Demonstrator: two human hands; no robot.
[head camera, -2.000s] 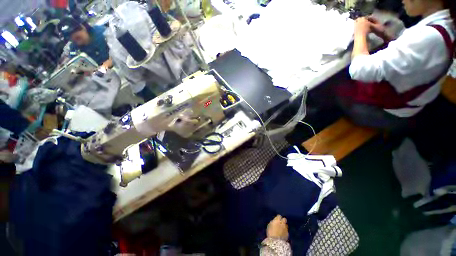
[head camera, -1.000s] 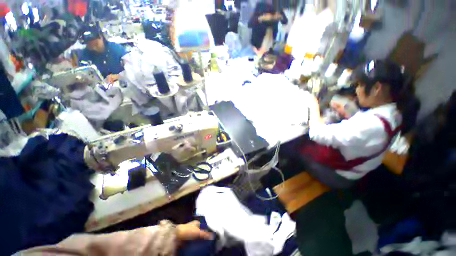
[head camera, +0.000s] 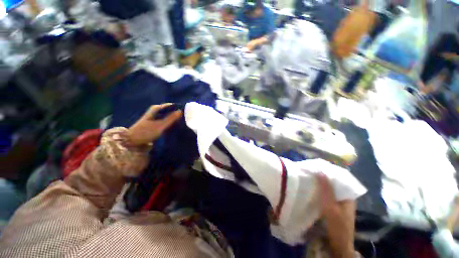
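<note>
A white collar piece (head camera: 256, 166) with dark red stripes, joined to navy cloth (head camera: 229, 211), is stretched between my hands in front of the machine. My left hand (head camera: 153, 123) grips dark cloth at the collar's left end, thumb and fingers closed on it. My right hand (head camera: 332, 206), blurred, holds the wide right part of the white collar; some of its fingers are hidden by the cloth. The navy pile (head camera: 146, 95) lies behind my left hand. The cream sewing machine (head camera: 322, 138) stands behind the collar, partly covered by it.
Bright white fabric (head camera: 417, 161) lies at the right beyond a dark grey sheet (head camera: 365, 161). Two dark thread cones (head camera: 318, 81) stand behind the machine. A red bundle (head camera: 83, 148) is by my left sleeve. A person in blue (head camera: 259, 22) sits at the back.
The view has swung left. The white collar piece, lower down by the table edge before, is now raised and spread. My right hand has come into view on it, and my left hand grips its other end.
</note>
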